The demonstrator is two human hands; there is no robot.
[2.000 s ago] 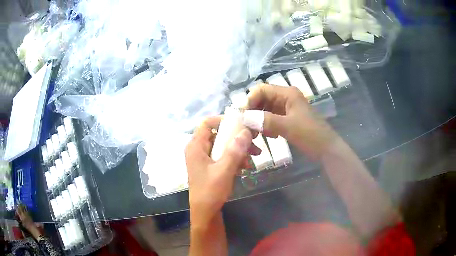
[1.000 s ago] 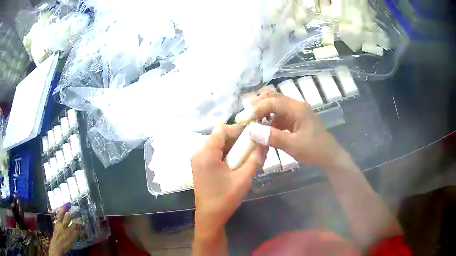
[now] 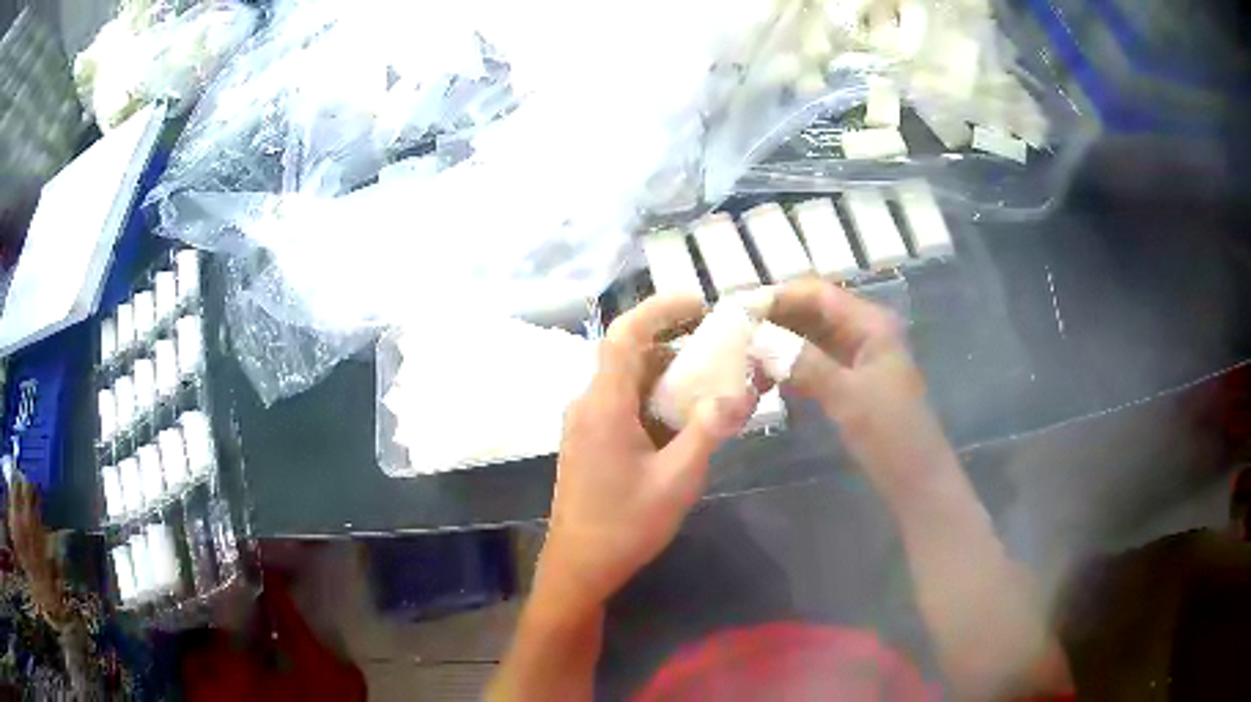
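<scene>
My left hand (image 3: 638, 425) holds a white plastic housing (image 3: 697, 377) between fingers and thumb, tilted, in front of me. My right hand (image 3: 837, 357) touches the housing's upper end with its fingertips; a white finger cot (image 3: 778, 351) covers its thumb. Whether it also holds a small part is too blurred to tell. Behind the hands a row of white housings (image 3: 826, 239) lies in a clear tray (image 3: 960, 322). The hands hide part of this tray.
A clear box heaped with white sheets (image 3: 480, 398) is left of my hands. A crinkled poly bag (image 3: 316, 247) and cream parts (image 3: 875, 141) lie behind. Far left are another tray of housings (image 3: 158, 460), a white flat panel (image 3: 82, 226) and a person's arm (image 3: 34, 549).
The housing in my left hand has turned and sits higher between both hands. The view has shifted, showing more of the housing row. The other person's hand has left the far-left tray.
</scene>
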